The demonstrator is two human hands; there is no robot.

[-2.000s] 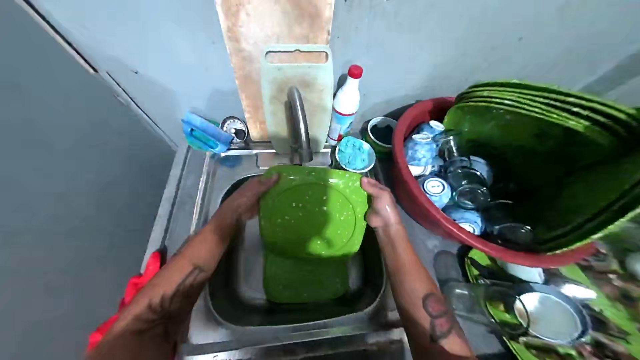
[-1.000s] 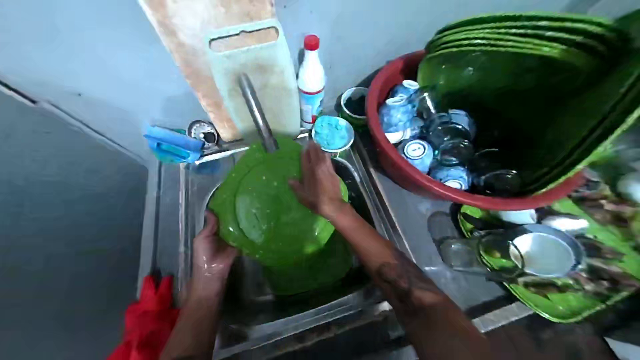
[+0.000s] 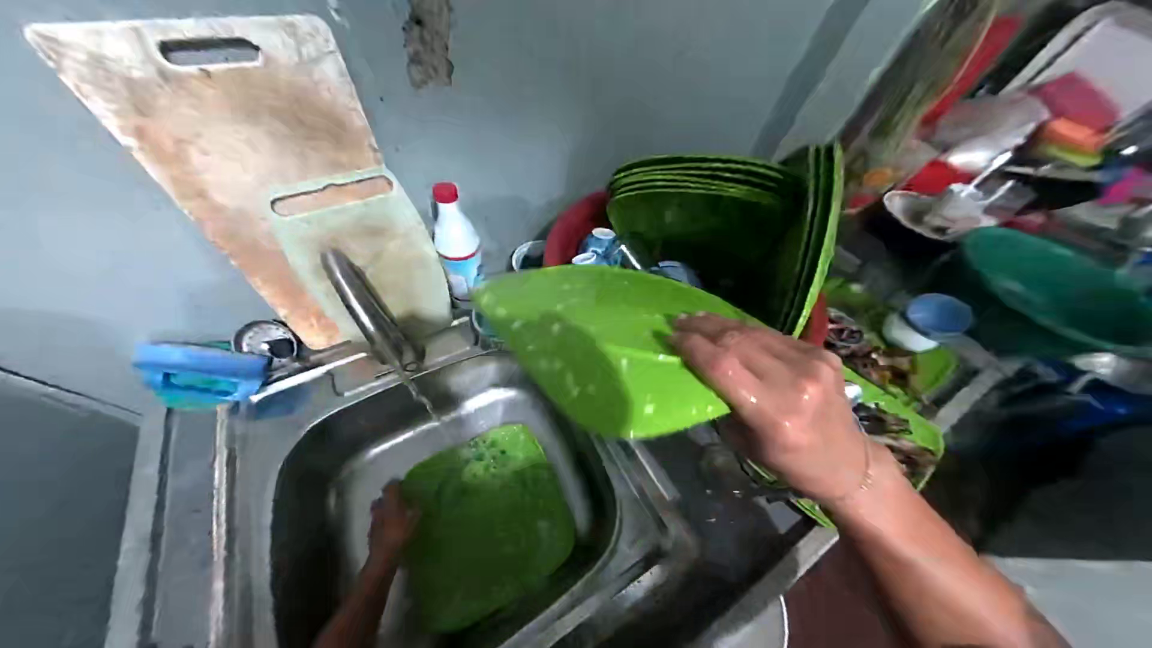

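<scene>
My right hand (image 3: 774, 396) grips a wet green speckled plate (image 3: 585, 351) by its right side, tilted above the counter between the sink and a red basin (image 3: 576, 225). My left hand (image 3: 391, 522) is down inside the steel sink (image 3: 310, 477), at the left edge of another green plate (image 3: 490, 540) lying in the basin; whether its fingers hold that plate cannot be told. A thin stream of water falls from the metal faucet (image 3: 369, 310). Several green plates (image 3: 711, 180) stand on edge in the red basin, beside blue-patterned cups (image 3: 598, 243).
Two cutting boards (image 3: 225, 117) lean on the wall behind the faucet. A red-capped bottle (image 3: 457, 243) stands near them. A blue brush (image 3: 200, 369) lies at the sink's left corner. Food scraps on green plates (image 3: 913, 432), a blue bowl (image 3: 939, 315) and a green tub (image 3: 1053, 279) are at right.
My right hand has carried a green plate from over the sink to the right, toward the red basin. My left hand has let go of that plate and moved down into the sink. The view has swung right.
</scene>
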